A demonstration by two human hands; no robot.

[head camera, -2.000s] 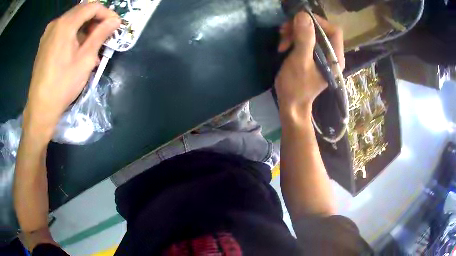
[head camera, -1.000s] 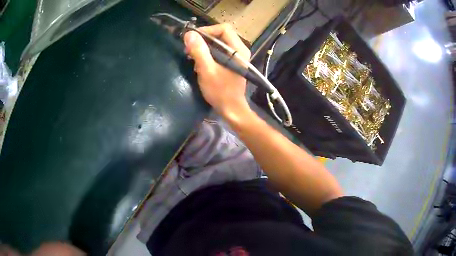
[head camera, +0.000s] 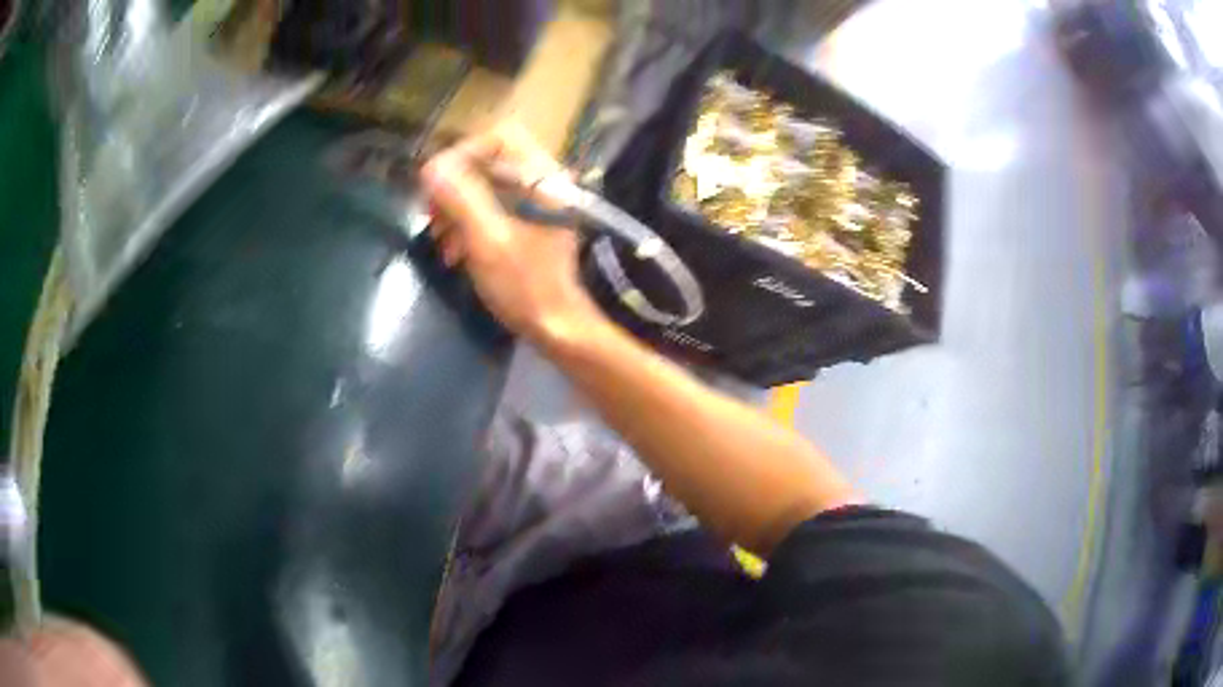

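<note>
My right hand (head camera: pixel 503 228) is closed around the soldering iron (head camera: pixel 557 208) near the back edge of the dark green bench mat (head camera: pixel 201 389). The iron's pale feed tube loops behind the hand, in front of the crate. Its tip is blurred. My left hand (head camera: pixel 67 658) is cut off by the lower left edge, blurred, with only a small part showing, so what it holds cannot be seen.
The black parts crate (head camera: pixel 751 315), full of gold strips with white wires (head camera: pixel 805 188), stands right of the bench. A clear plastic hood (head camera: pixel 161 148) is at the upper left. A wooden board (head camera: pixel 557 81) lies behind my right hand. Grey floor shows at the right.
The view has swung. The plastic housing and bagged part seen beside my left hand earliest are out of the picture. My right hand still holds the iron, now further left in view.
</note>
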